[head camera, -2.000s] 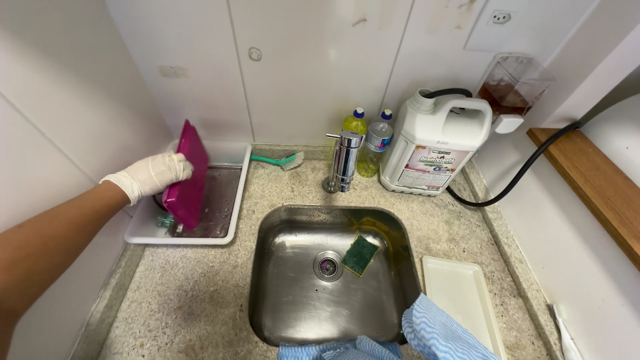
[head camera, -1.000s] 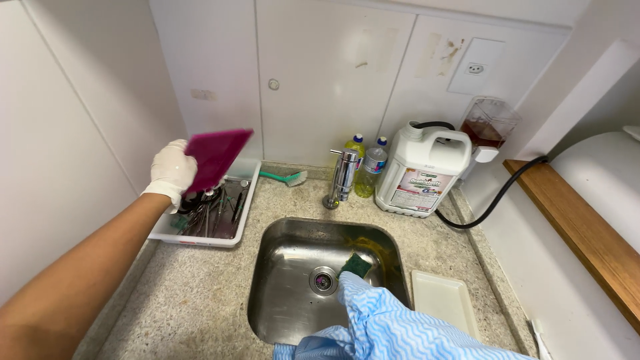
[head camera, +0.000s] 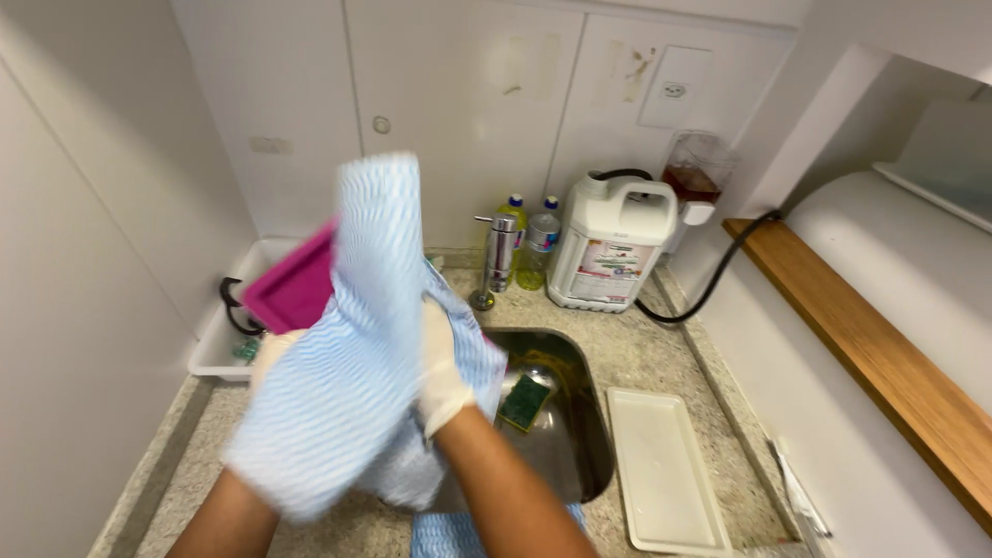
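My left hand (head camera: 275, 353), in a pale glove, grips the near edge of a magenta plastic tray (head camera: 291, 287); the cloth covers most of its fingers. A blue-and-white wavy-striped cloth (head camera: 349, 380) hangs across both hands and over part of the tray. Gloved too, my right hand (head camera: 443, 368) holds the cloth above the left side of the sink, its fingertips hidden in the folds. Behind the magenta tray is a white plastic bin (head camera: 225, 370) with a black-handled item and something green in it.
A green and yellow sponge (head camera: 525, 401) lies in the steel sink (head camera: 577, 465). Behind stand a chrome faucet (head camera: 500, 252), two bottles (head camera: 539, 248) and a white jug (head camera: 608, 248). A cream tray (head camera: 666, 473) lies right of the sink. A wooden ledge (head camera: 868, 356) runs along the right.
The magenta tray has come out of the white bin area toward the sink in my left hand. The cloth, lower near the sink before, is now raised against the tray by my right hand.
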